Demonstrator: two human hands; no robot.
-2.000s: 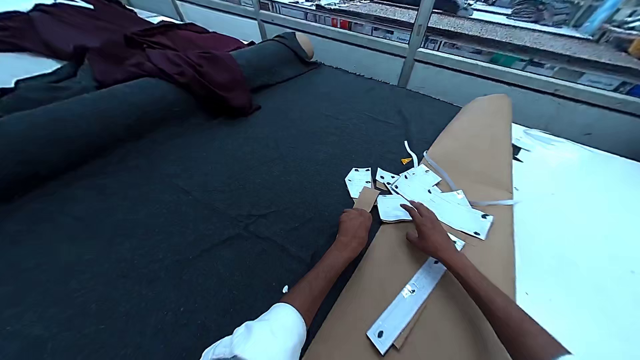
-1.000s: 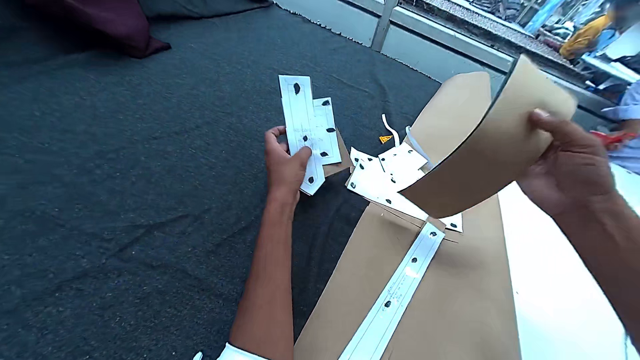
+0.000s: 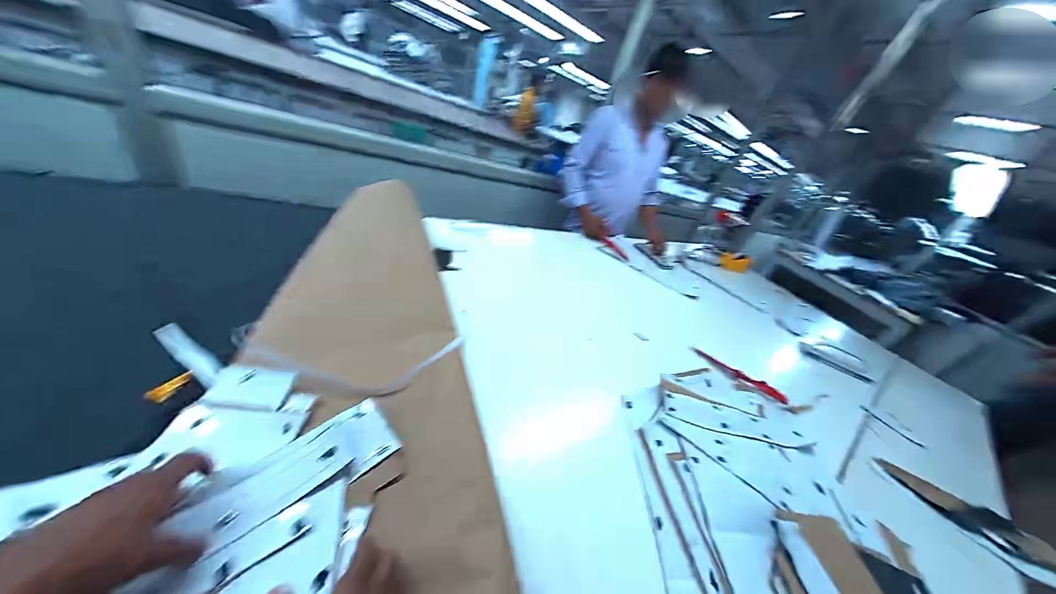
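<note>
White pattern pieces with black marks (image 3: 272,487) lie in an overlapping pile at the lower left, over the edge of a large brown paper pattern (image 3: 371,272). On the pile rests my left hand (image 3: 107,528), its fingers spread over the pieces; whether it grips one cannot be told. My right hand (image 3: 371,569) shows only in part at the bottom edge, by the pile's right side, its hold hidden. A white strip (image 3: 188,353) and a small yellow object (image 3: 168,388) lie beyond the pile. Another thin pale strip (image 3: 396,386) crosses the brown paper.
Dark cloth (image 3: 124,305) covers the left side. On the white table (image 3: 561,412) at right lie more pattern pieces (image 3: 726,429), brown offcuts (image 3: 833,544) and a red tool (image 3: 742,378). A co-worker (image 3: 619,165) stands at the far edge, holding a red-handled tool.
The view has swung far right. The curved brown piece raised in my right hand one second ago is no longer there. My left hand, then lifting white pieces, is now low over the pile.
</note>
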